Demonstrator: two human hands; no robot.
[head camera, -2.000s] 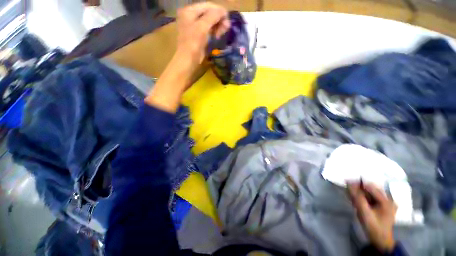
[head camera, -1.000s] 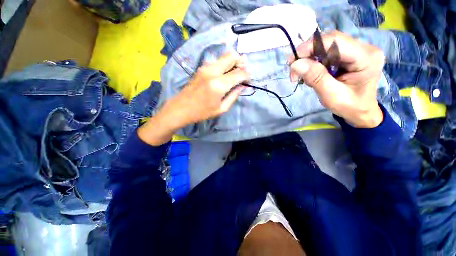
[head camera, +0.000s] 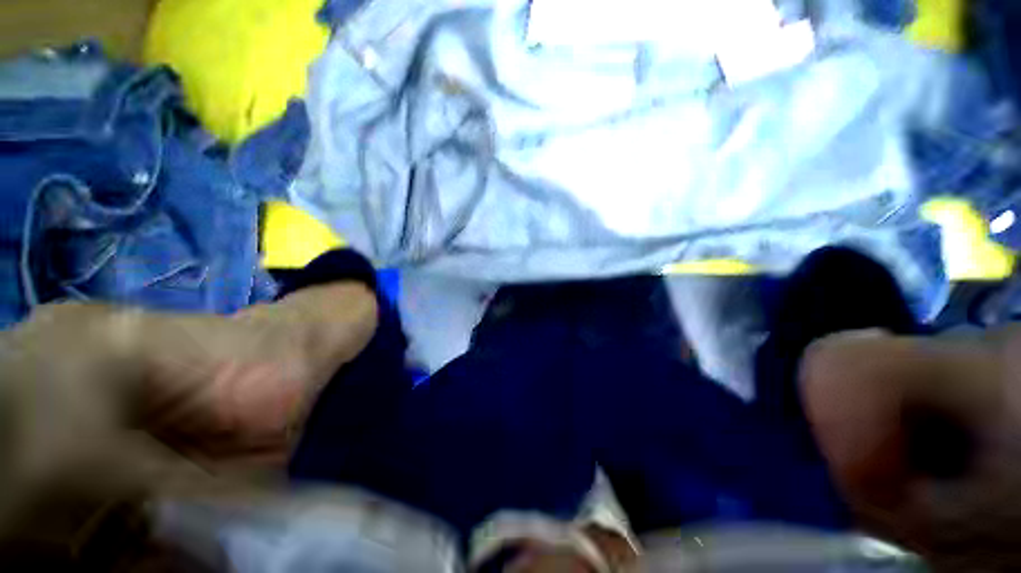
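Observation:
My left hand (head camera: 224, 386) is large, blurred and very close to the camera at the lower left. My right hand (head camera: 912, 431) is just as close at the lower right, with a dark spot in the palm that I cannot make out. The fingers of both hands are blurred or cut off, and their grip is hidden. Blurred pale curved shapes (head camera: 314, 532) cross the bottom, perhaps the glasses. The denim jacket (head camera: 537, 168) lies pale inside up in front of me, untouched, with a white pocket bag (head camera: 649, 22) at the top.
Blue waiting jackets (head camera: 90, 202) are heaped at the left, and more blue denim (head camera: 968, 168) lies at the right. The yellow tabletop (head camera: 241, 67) shows at the upper left and in patches. My dark-clad legs are below the table edge.
My left hand came from a dark purplish case to the black-framed glasses, which both hands held a second ago, with snips in my right. Both hands have since risen close to the camera.

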